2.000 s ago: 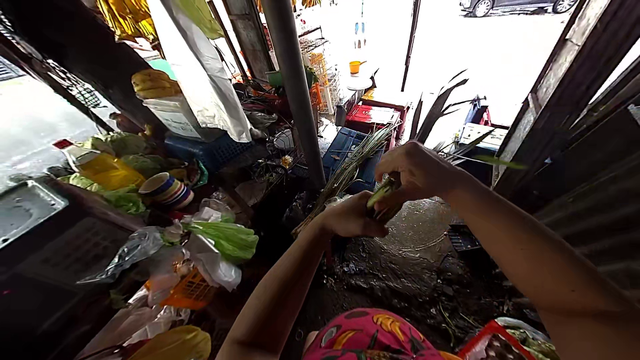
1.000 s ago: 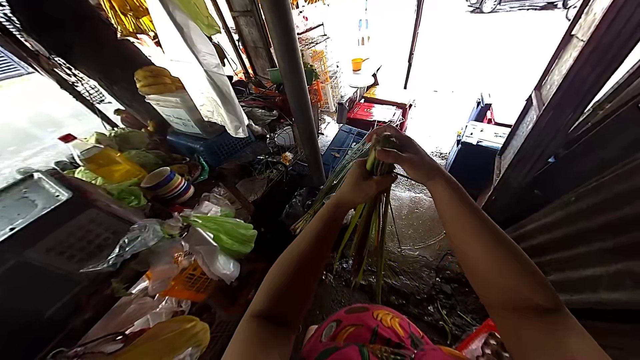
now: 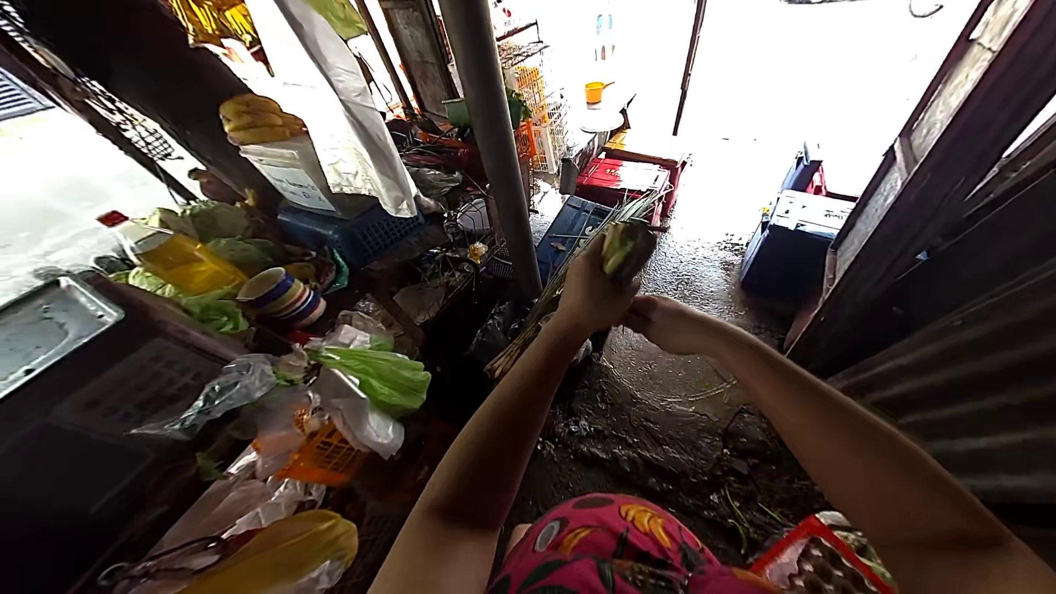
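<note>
My left hand (image 3: 596,290) is closed around a bundle of long, thin green stalks or leaves (image 3: 540,326), which slants from upper right to lower left. A thicker green and brown piece (image 3: 624,249) shows above that hand; I cannot tell exactly what it is. My right hand (image 3: 664,323) is just below and to the right, its fingertips at the lower side of the left hand. Whether the right fingers pinch part of the bundle is not clear.
A metal post (image 3: 495,140) stands left of the hands. Beyond are a blue crate (image 3: 573,231) and a red box (image 3: 623,177); a blue cooler box (image 3: 792,247) is at right. At left are an orange basket (image 3: 326,454), stacked bowls (image 3: 285,299) and an oil bottle (image 3: 177,256).
My right hand has come down from the top of the bundle to below my left hand. The bundle hung downward a second ago and now slants toward the lower left.
</note>
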